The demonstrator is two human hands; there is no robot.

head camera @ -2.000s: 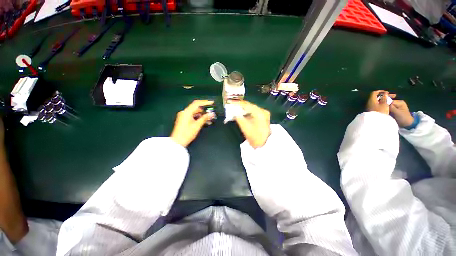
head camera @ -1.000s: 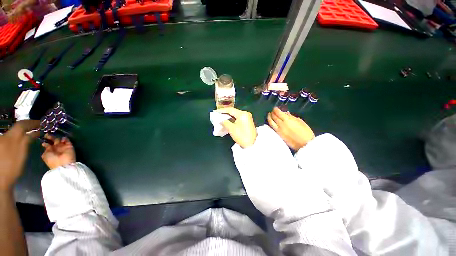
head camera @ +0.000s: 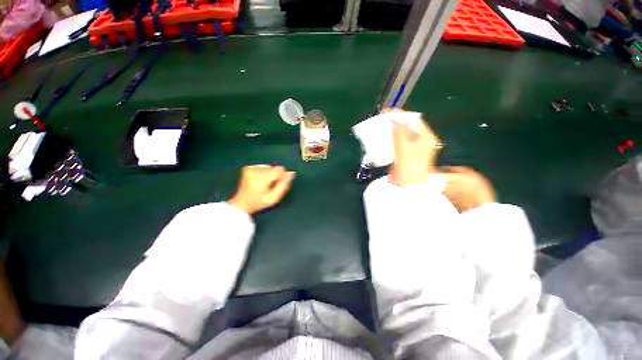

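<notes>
My right hand (head camera: 415,151), blurred, holds a white wiping cloth (head camera: 379,139) spread near the foot of the metal post. A small dark-and-silver watch head (head camera: 363,172) shows just below the cloth; whether it is touched is unclear. My left hand (head camera: 262,188) is over the bench left of centre with curled fingers; whether it holds something small is hidden. A small clear bottle (head camera: 315,137) with a pale label stands between my hands, its translucent cap (head camera: 290,111) flipped open.
Another person's hand (head camera: 468,188) is right beside my right hand. A black box (head camera: 127,148) with white wipes stands at left, and a cluster of watch heads (head camera: 67,174) lies far left. The slanting metal post (head camera: 417,56) rises ahead; red trays (head camera: 482,24) are beyond.
My left hand has come back from the cluster at far left. My right hand has moved right from the bottle with the cloth, now covering where the row of watch heads lay.
</notes>
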